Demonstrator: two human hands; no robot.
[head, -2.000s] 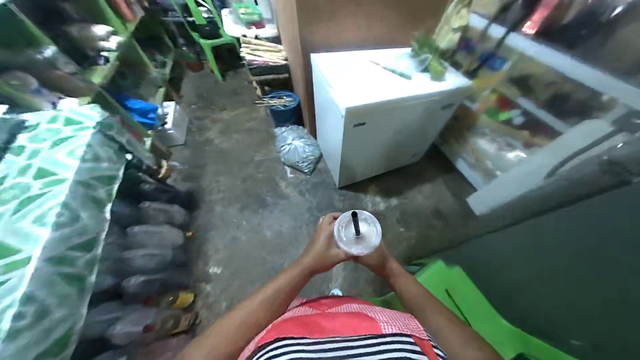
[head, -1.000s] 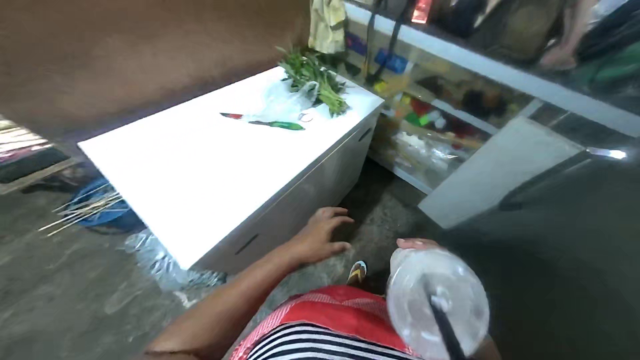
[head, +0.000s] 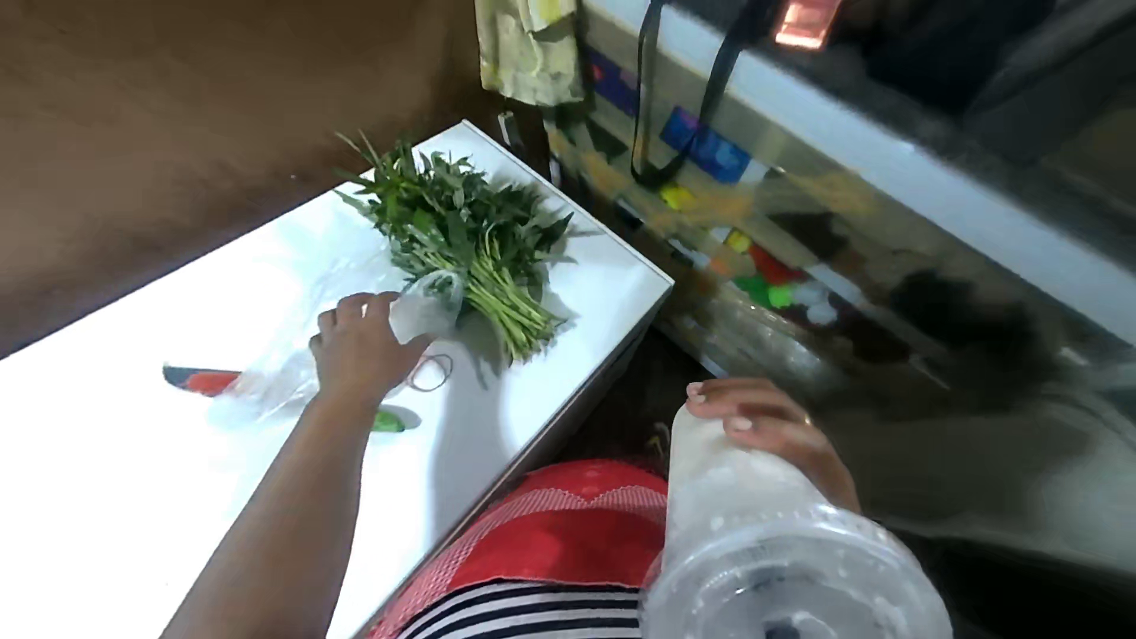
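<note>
My left hand (head: 364, 342) is over a clear plastic bag (head: 302, 328) on the white chest freezer's lid (head: 160, 497); its fingertips touch the plastic, but a firm grip cannot be made out. Beside it lies a bunch of leafy green vegetables (head: 470, 240). A rubber band (head: 431, 373) rests near my thumb. Partly under the bag is a knife (head: 200, 379) with a red and dark part showing, and a green end (head: 388, 421) pokes out by my wrist. My right hand (head: 781, 426) holds a clear plastic cup (head: 737, 497) with a domed or flat lid, close to the camera.
A brown wall (head: 177, 133) runs behind the freezer. At the right stands a glass display case (head: 843, 284) with mixed goods inside and black straps (head: 710, 98) hanging in front. A yellowish cloth (head: 532, 53) hangs by the freezer's far corner.
From holding the cup with both hands, my left hand has let go and reached out to the plastic bag on the freezer. The cup remains in my right hand. The view has moved close to the freezer.
</note>
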